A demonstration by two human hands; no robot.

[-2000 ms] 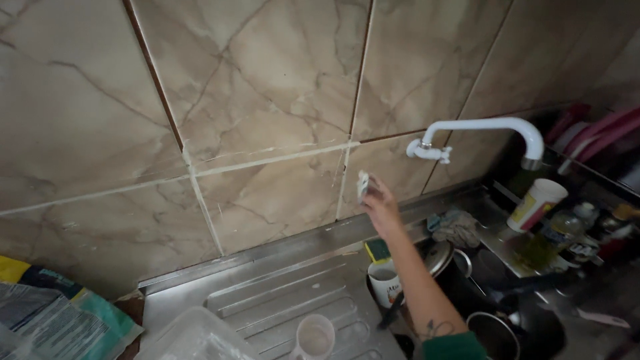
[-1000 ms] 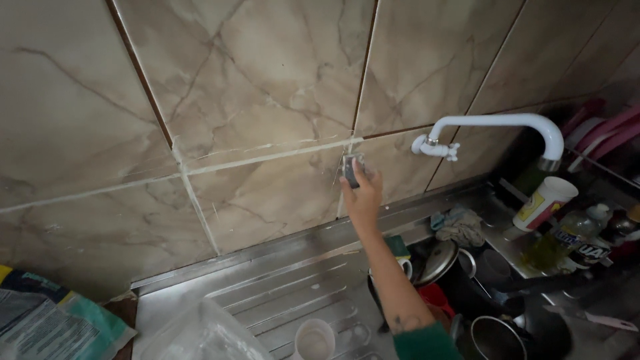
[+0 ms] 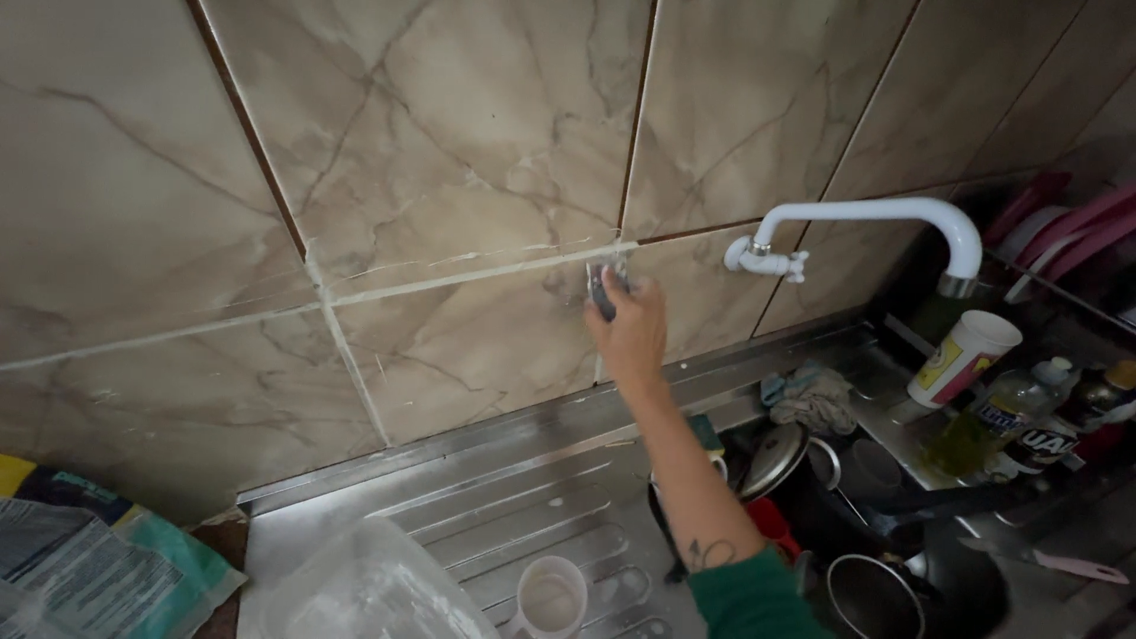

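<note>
My right hand [image 3: 632, 324] grips a small dark, flat tool [image 3: 607, 291], smeared with white, and presses it to the marbled wall tile [image 3: 479, 337] just below a horizontal joint. White grout [image 3: 461, 275] fills that joint and runs left to a crossing of joints; further right and above, the joints look dark brown. Faint white smears lie on the tile around the grout line. The exact kind of tool is hidden by my fingers. My left hand is out of view.
A white faucet [image 3: 852, 210] juts from the wall at right. Below are pots, a pot lid [image 3: 775, 460], a cloth [image 3: 809, 397], a paper cup [image 3: 966, 358] and bottles. On the steel drainboard [image 3: 497, 510] stand a cloudy plastic container [image 3: 373, 586] and a plastic cup [image 3: 552, 596]; a bag [image 3: 106, 559] lies left.
Two seconds ago my right hand was beside the joint with a white-smeared thing in its fingers. It has since come to the wall tile, the dark tool against the surface.
</note>
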